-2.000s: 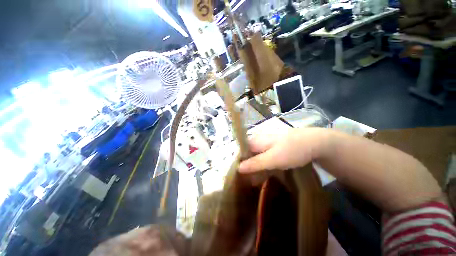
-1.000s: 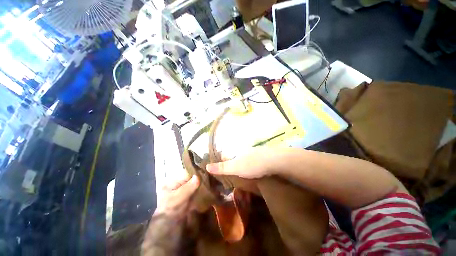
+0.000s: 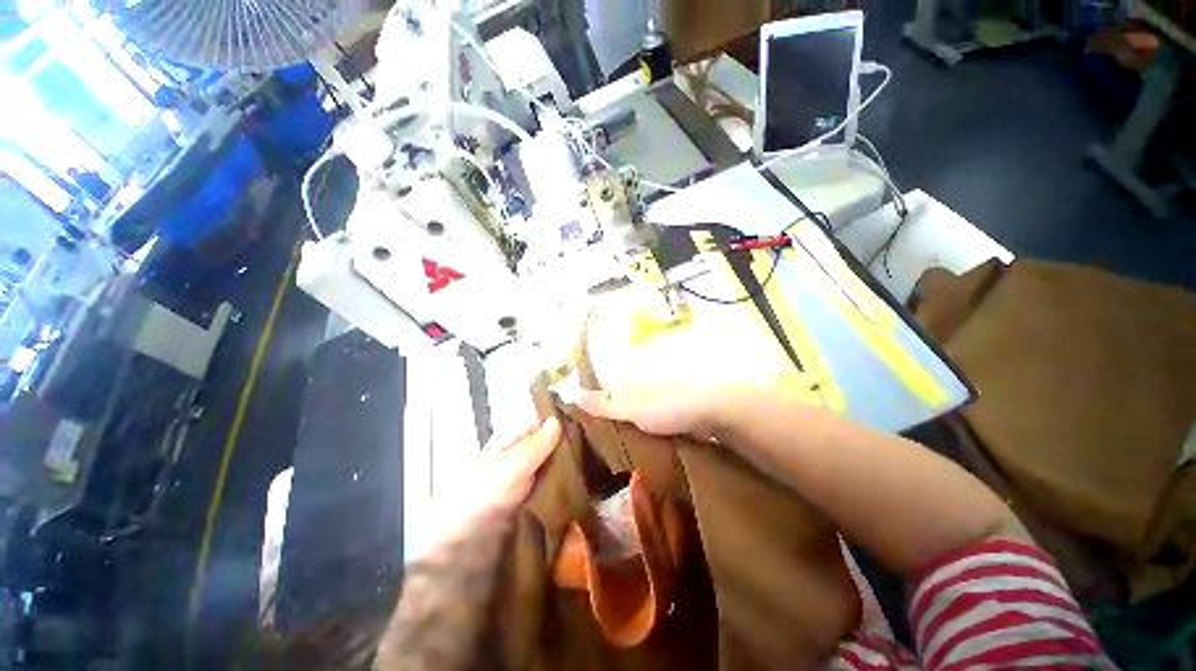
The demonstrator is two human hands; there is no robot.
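A brown tote bag body [image 3: 767,557] with an orange-brown inside lies under my hands at the bottom middle. Brown straps [image 3: 586,351] run from its top edge toward the needle area. My left hand [image 3: 505,488] grips the bag's top edge on the left, thumb on top. My right hand [image 3: 656,397] holds the edge and strap just to the right of it; its fingers are partly hidden. The white pattern sewing machine head [image 3: 407,256] with a red logo is just beyond, left of centre. The yellow positioning guide [image 3: 662,315] is beside the needle area.
A red-and-black tool [image 3: 761,244] and black cable [image 3: 728,299] lie right of the needle. Yellow marking tape [image 3: 892,351] is on the board. A control panel [image 3: 809,85] stands at right rear. A brown stack [image 3: 1062,380] is at right. A fan [image 3: 230,26] is at left rear.
The bag, first held up before the machine, is now low over the board. Both hands are on its edge, with the straps closer to the needle area. The view has tilted downward.
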